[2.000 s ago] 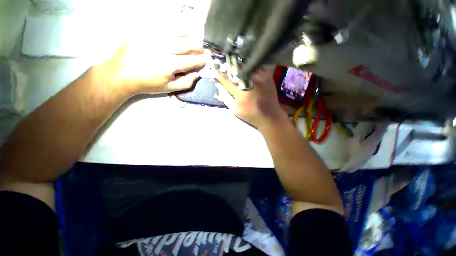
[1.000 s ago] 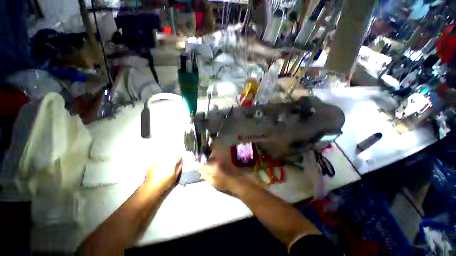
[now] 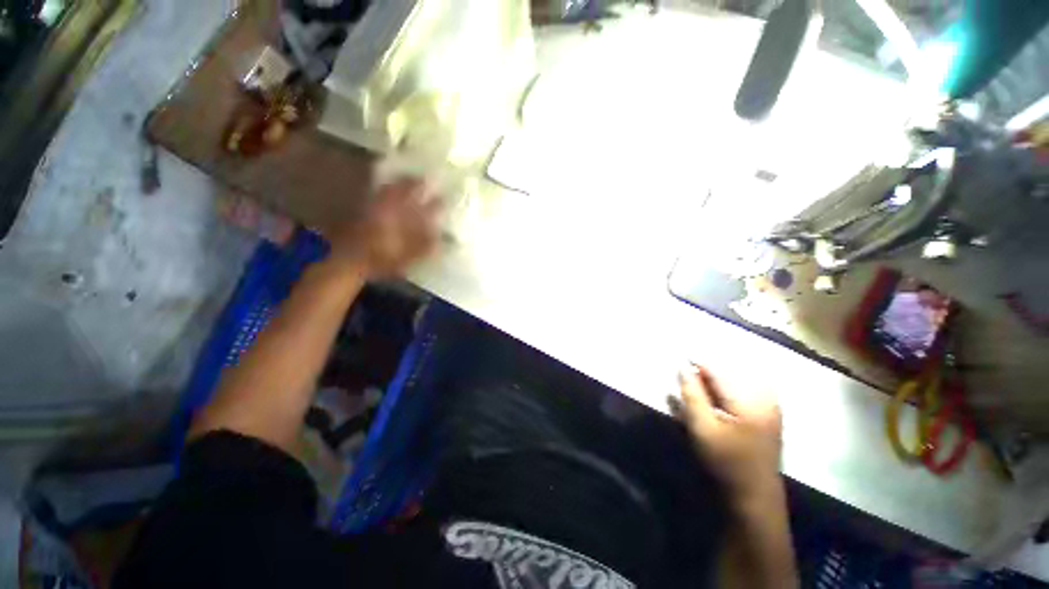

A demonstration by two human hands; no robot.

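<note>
My left hand [image 3: 403,230] is blurred at the left end of the white table, beside the cream cloth bundle [image 3: 449,92]; whether it holds anything cannot be told. My right hand [image 3: 736,431] is at the table's front edge, away from the needle, with thumb and finger apart and no fabric piece seen in it. A small dark spot by its fingertips is unclear. The sewing machine's presser foot area [image 3: 826,259] is at the right, above the dark-edged machine bed [image 3: 719,301]. Glare hides any pale pieces on the table.
A smartphone [image 3: 914,320] in a red case lies under the machine arm, with yellow and red scissors [image 3: 929,426] beside it. A dark elongated lamp head [image 3: 776,58] hangs over the glare. A brown board [image 3: 293,173] is at left. Blue crates [image 3: 385,431] stand below.
The view has swung left and down. Both hands have left the needle area: my left hand moved far left to the cloth bundle, my right hand back to the front edge.
</note>
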